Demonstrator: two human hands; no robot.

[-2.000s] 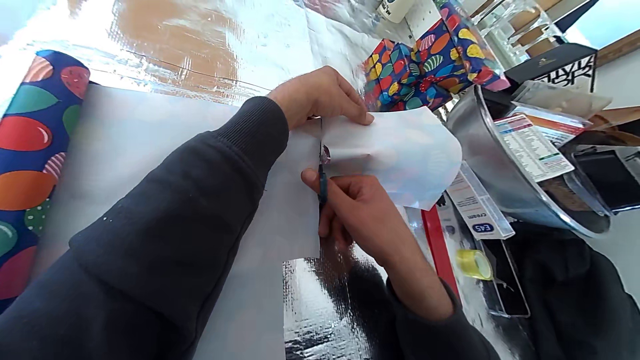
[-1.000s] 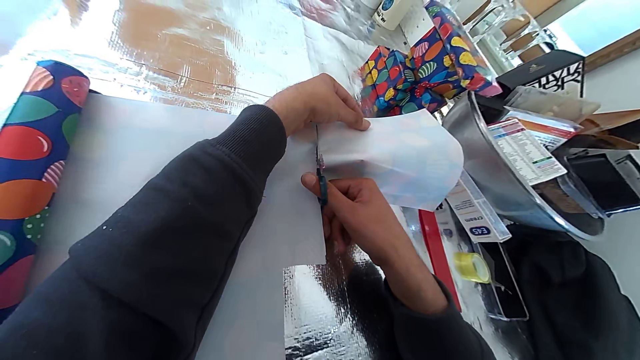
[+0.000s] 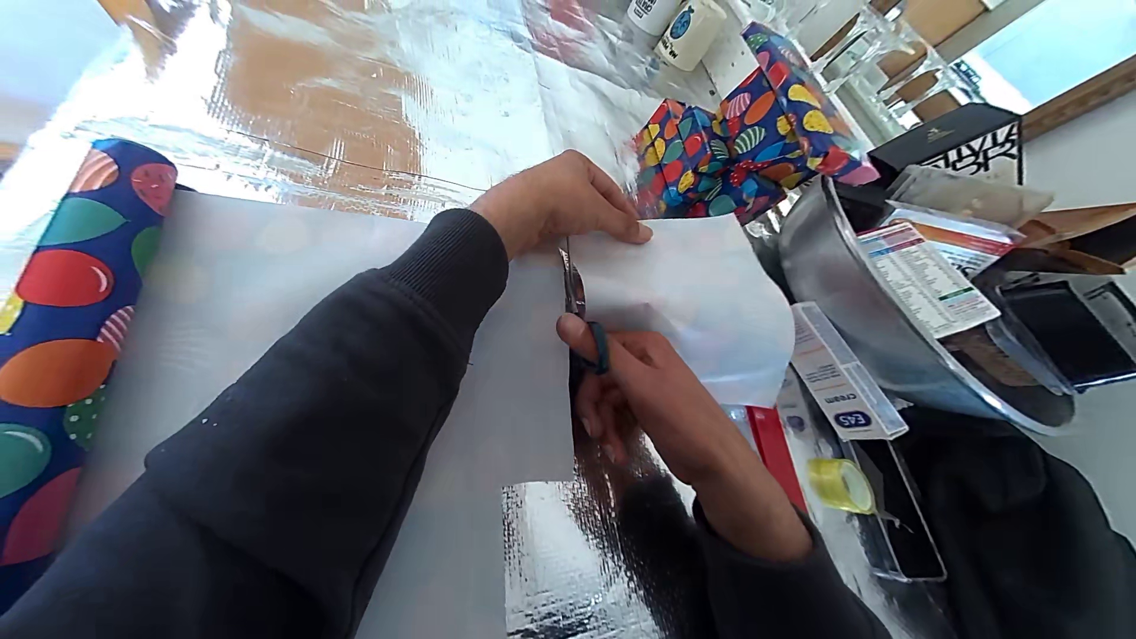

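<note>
My right hand (image 3: 643, 382) grips scissors (image 3: 575, 297) by their dark teal handles, the blades lying along a cut in the wrapping paper (image 3: 293, 293), whose pale underside faces up. Just beyond the blade tips, my left hand (image 3: 568, 200) pinches the paper's far edge between thumb and fingers. To the right of the cut, the paper flap (image 3: 692, 302) is raised and curved. On the left, the rest of the paper runs to its roll (image 3: 80, 337), which is dark blue with printed balloons. My left sleeve covers part of the sheet.
Foil-like sheeting (image 3: 568, 559) covers the work surface. Balloon-patterned wrapped parcels (image 3: 754, 133) stand at the back right. Along the right are a metal bowl (image 3: 825, 266) holding packets, a cream box (image 3: 843, 373), yellow tape (image 3: 839, 485) and dark cloth (image 3: 1021, 524). Bottles (image 3: 688, 35) stand at the back.
My right hand and the scissors have moved slightly away from me along the paper. My left hand still holds the far edge.
</note>
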